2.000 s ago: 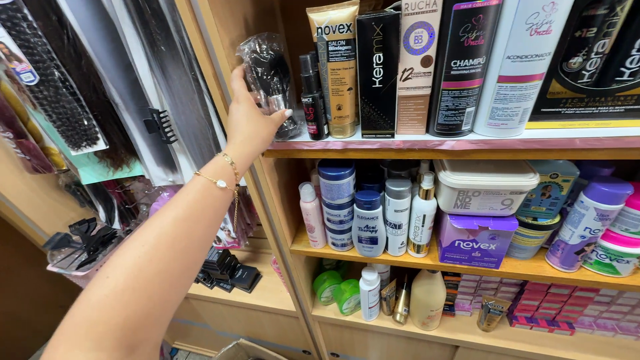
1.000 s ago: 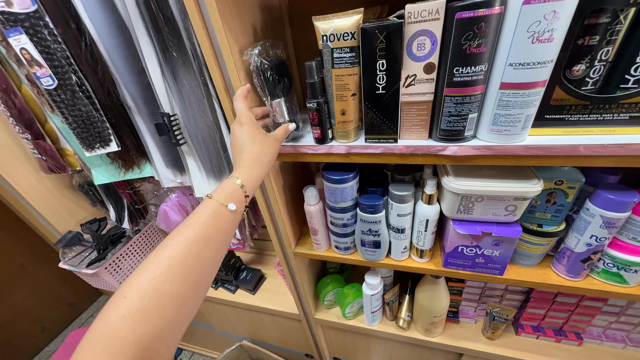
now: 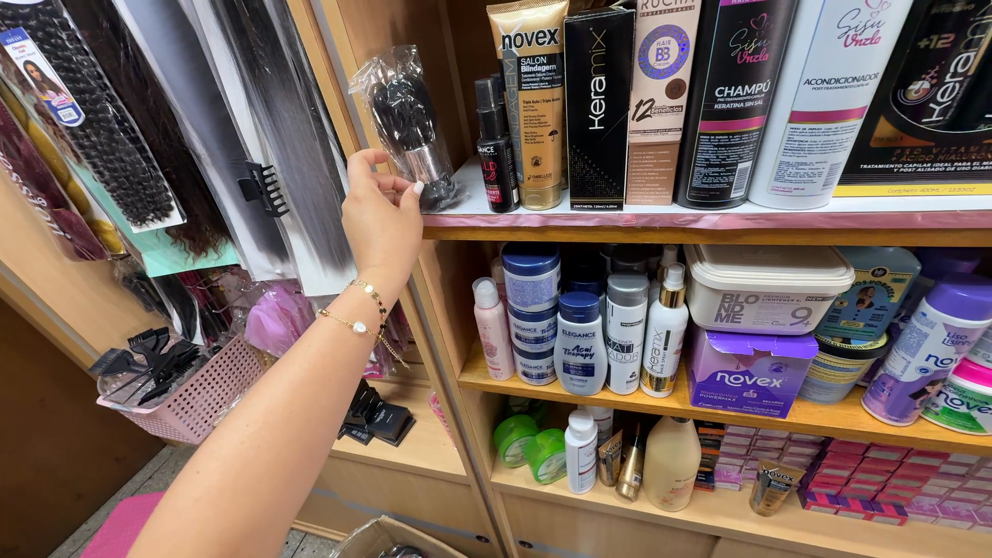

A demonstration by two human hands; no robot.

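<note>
My left hand [image 3: 384, 209] reaches in from the lower left to the left end of the upper shelf. Its thumb and fingers are closed around the lower left side of a black-bristled brush [image 3: 407, 116] in clear plastic wrap, which stands upright with a silver band near its base. Part of the fingers is hidden by the hand itself. Just right of the brush stand a small black spray bottle [image 3: 496, 159], a gold Novex tube [image 3: 535, 108] and a black Keramix box [image 3: 598, 108]. My right hand is out of view.
Packaged hair extensions [image 3: 101, 116] and a black claw clip [image 3: 262, 188] hang at left above a pink basket [image 3: 186, 391] of tint brushes. The wooden shelf edge [image 3: 697, 236] runs above jars, bottles and a white tub [image 3: 767, 291]. An open cardboard box [image 3: 395, 535] sits below.
My left hand's fingers have come lower along the wrapped brush, from near its bristles to its lower part. The brush still stands at the shelf's left end.
</note>
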